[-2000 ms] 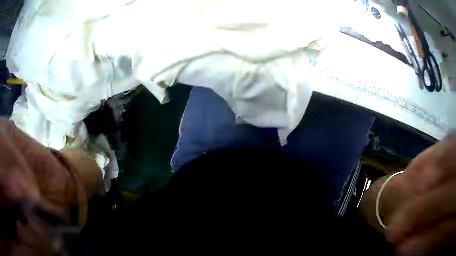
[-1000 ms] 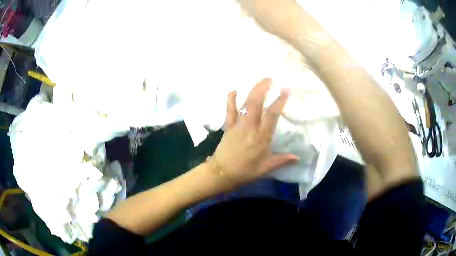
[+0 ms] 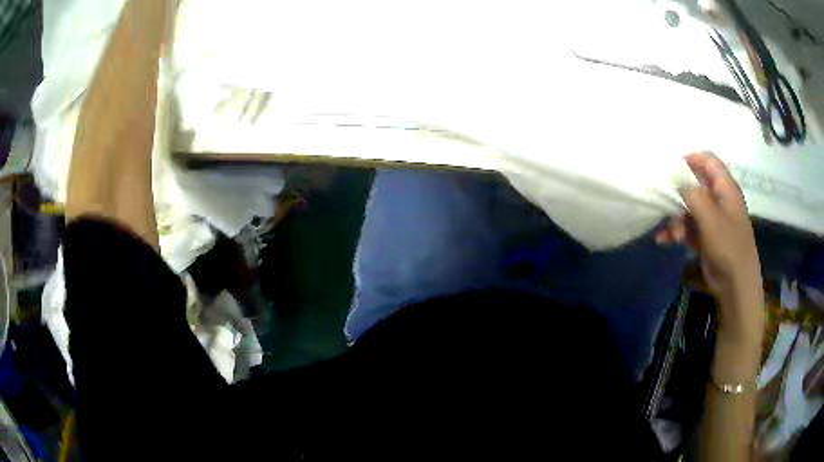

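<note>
A white cloth [image 3: 592, 198] lies over the tabletop, and its right part hangs over the front edge. My right hand [image 3: 718, 217] is at the right, at the table's front edge, with the cloth's right corner pinched between thumb and fingers. My left forearm reaches up at the far left; the hand is cut off by the top edge. Overexposure hides much of the cloth's outline and folds.
Black-handled shears [image 3: 784, 113] and slim metal tools lie at the upper right. A ragged dark strip [image 3: 669, 74] crosses the white table. Bunched white cloth [image 3: 221, 334] hangs at the lower left. White strips [image 3: 795, 379] are at the lower right.
My left hand has left the cloth's middle and its arm now reaches up at the far left. My right hand has come back to the right and holds the cloth's corner. The view has shifted.
</note>
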